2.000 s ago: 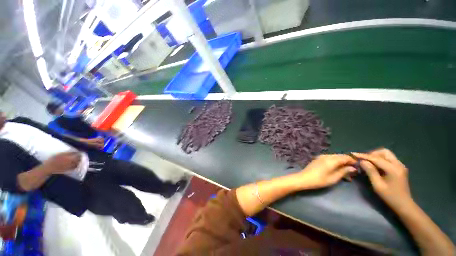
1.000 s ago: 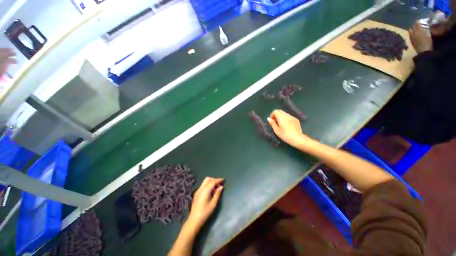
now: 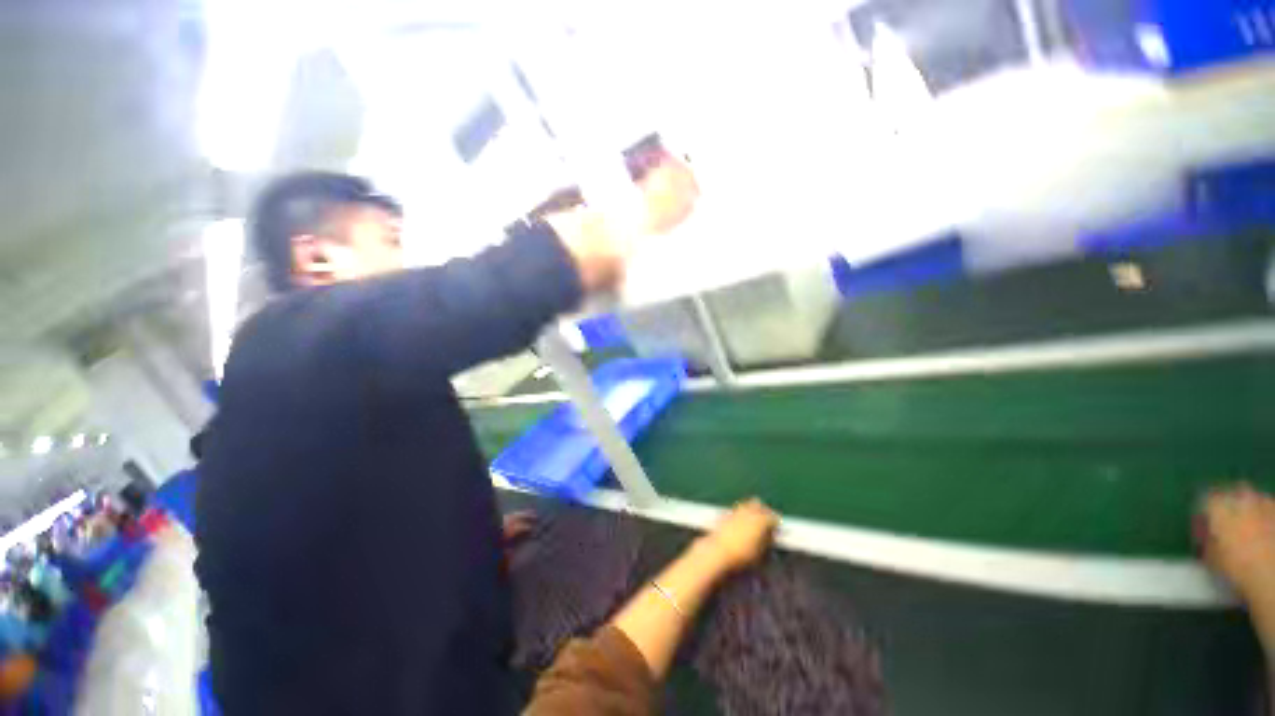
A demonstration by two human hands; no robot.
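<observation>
A loose pile of small dark brown-purple parts [image 3: 790, 646] lies on the dark bench at the bottom centre. A second pile [image 3: 576, 581] lies to its left, partly behind the standing person and my forearm. My left hand [image 3: 741, 533] is at the white rail above the nearer pile, with its fingers curled. Whether it holds anything is hidden. My right hand [image 3: 1242, 539] is at the right edge, blurred and partly cut off, near the rail and belt. Its grip cannot be made out.
A person in dark clothes [image 3: 357, 476] stands close on the left, arms raised toward a dark object. A blue tray [image 3: 594, 427] sits by the white metal post [image 3: 601, 420]. The green belt [image 3: 951, 462] runs behind the white rail [image 3: 979, 562].
The view has swung left and up. The standing person is now close in view. My left hand has moved from beside the pile to the rail. My right hand has left the small rows of parts.
</observation>
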